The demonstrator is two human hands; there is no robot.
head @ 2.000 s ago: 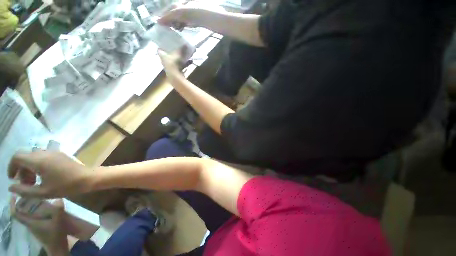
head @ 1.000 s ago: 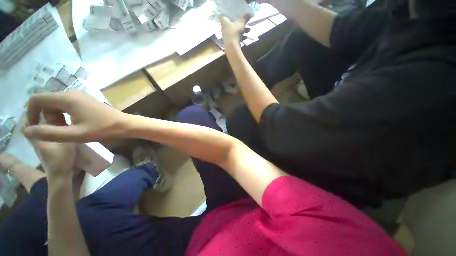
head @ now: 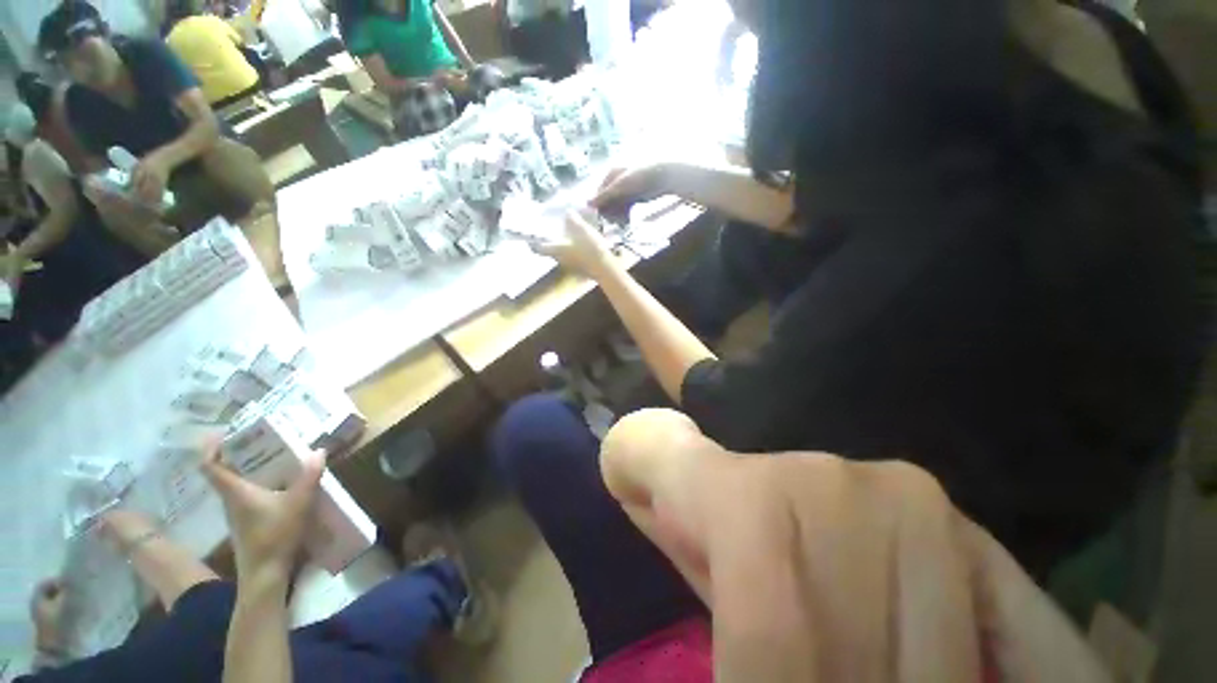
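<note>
My left hand (head: 271, 510) grips a long white carton (head: 336, 514) at the lower left, by the table's edge. Its thumb and fingers are around the box, which lies tilted, with a pinkish-lit side facing me. My right hand (head: 814, 547) is large, close to the camera at the bottom centre, with bent fingers and knuckles showing. Its fingertips and palm are not visible, so I cannot tell whether it holds anything. A small group of printed cartons (head: 240, 378) is on the white table (head: 60, 400) just beyond my left hand.
A tight block of stacked cartons (head: 167, 283) is at the left table's far side. A jumbled carton heap (head: 467, 180) covers the other table. A person in black (head: 961, 307) works at right. Another person's hand (head: 127, 531) is at left. A capped bottle (head: 550, 362) is below the tables.
My right hand has left the carton and come up close to the camera. My left hand still holds the carton. The view has tilted up, showing more people behind the tables.
</note>
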